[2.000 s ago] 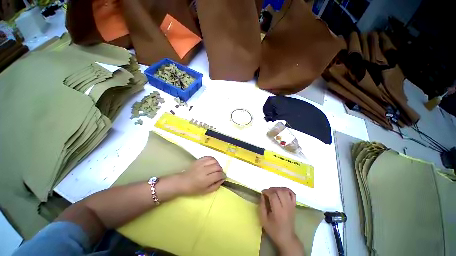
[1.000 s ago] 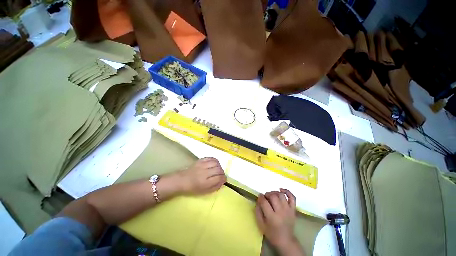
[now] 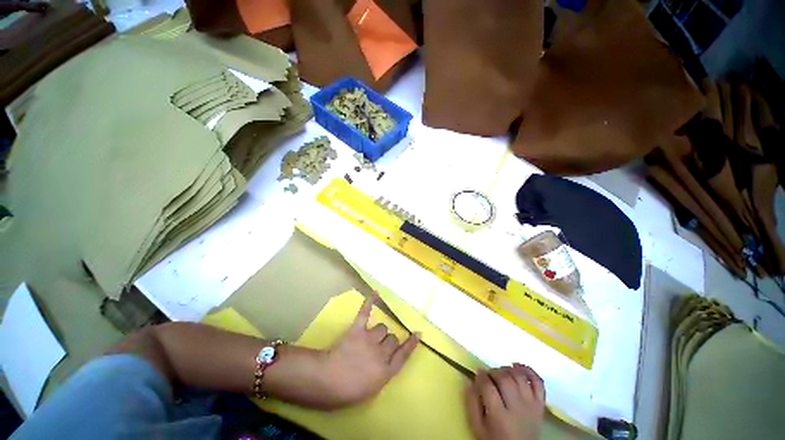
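Note:
A khaki panel (image 3: 293, 273) lies at the table's front edge, with a yellow sheet (image 3: 331, 314) over much of it. A narrow dark gap runs along the panel's far edge between the hands. My left hand (image 3: 366, 357) rests on the yellow sheet, index finger stretched out and fingers apart, fingertips at the gap. My right hand (image 3: 508, 400) lies further right on the same edge, fingers curled, cut off below; whether it pinches the edge is hidden. A yellow jig (image 3: 379, 215) with a dark bar (image 3: 454, 254) lies just beyond the panel, untouched.
Khaki panels are stacked left (image 3: 129, 172) and right (image 3: 732, 378). Behind the jig are a blue chip bin (image 3: 323, 116), loose chips (image 3: 308, 161), a tape roll (image 3: 472, 208), a clear container (image 3: 551, 260) and a black piece (image 3: 594, 223). A hammer head (image 3: 617, 428) shows bottom right.
The view has shifted, so the table things sit further right. My left hand has gone from curled to spread, index finger out. The yellow sheet's left part now shows a notched edge beside bare khaki.

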